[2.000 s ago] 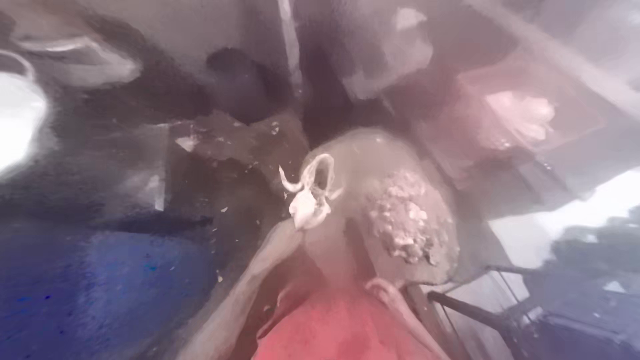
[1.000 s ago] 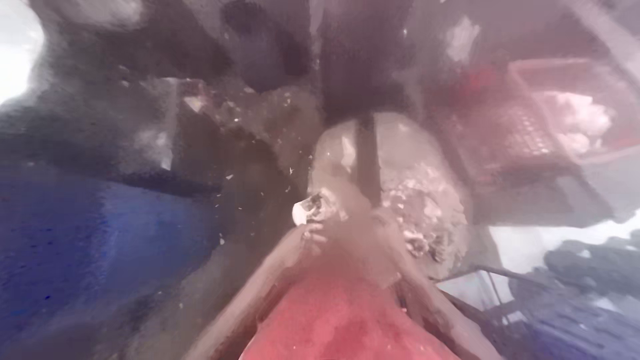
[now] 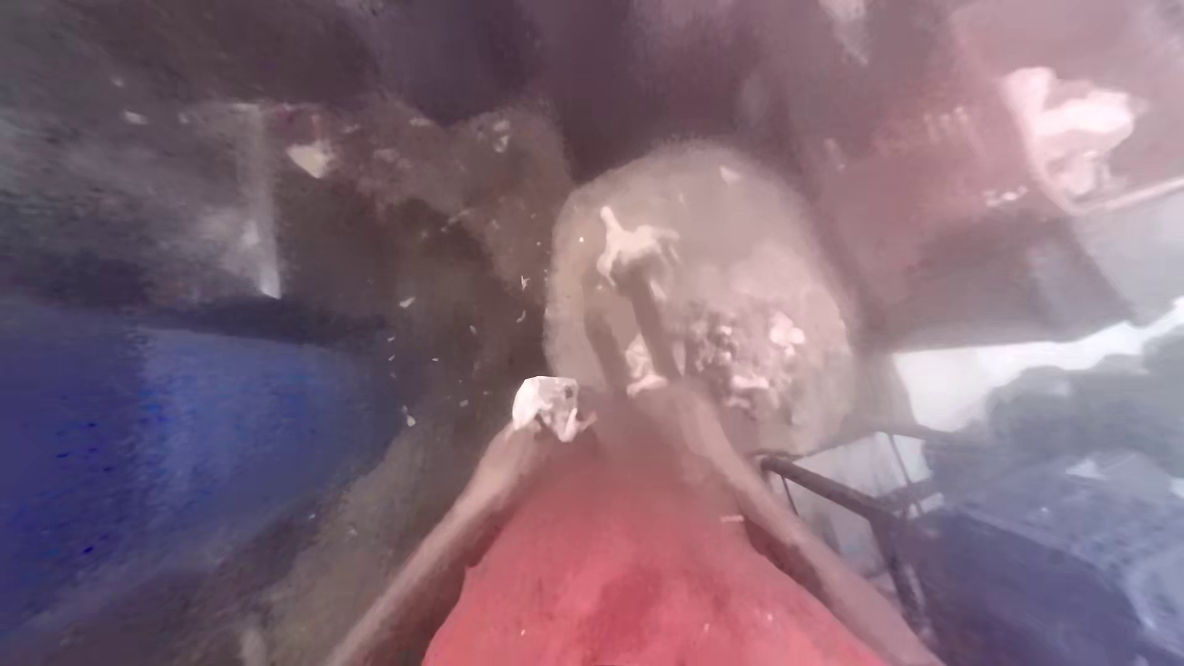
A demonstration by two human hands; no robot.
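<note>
The view is hazy and blurred. A round, pale block or board (image 3: pixel 731 203) lies in front of my red-clad front. My left hand (image 3: pixel 555 412) is at its near left edge, with something white in or against it; the fingers are unclear. Nearer the middle, my right hand (image 3: pixel 652 384) is at the near end of a dark, flat, blade-like thing (image 3: pixel 649 314) that points away from me. A pale piece (image 3: pixel 636 242), perhaps meat, lies near the far end of that thing. A heap of small pinkish pieces (image 3: pixel 740 361) rests on the block's right side.
At the left stands a large blue container (image 3: pixel 250 407). A reddish crate or tray (image 3: pixel 962 157) with pale lumps (image 3: pixel 1073 120) is at the upper right. A dark metal frame (image 3: pixel 832 488) stands at the lower right. Small white scraps are scattered left of the block.
A pale piece now lies on the far left part of the block, where the frame from a second ago shows none so plainly. My hands have moved slightly apart.
</note>
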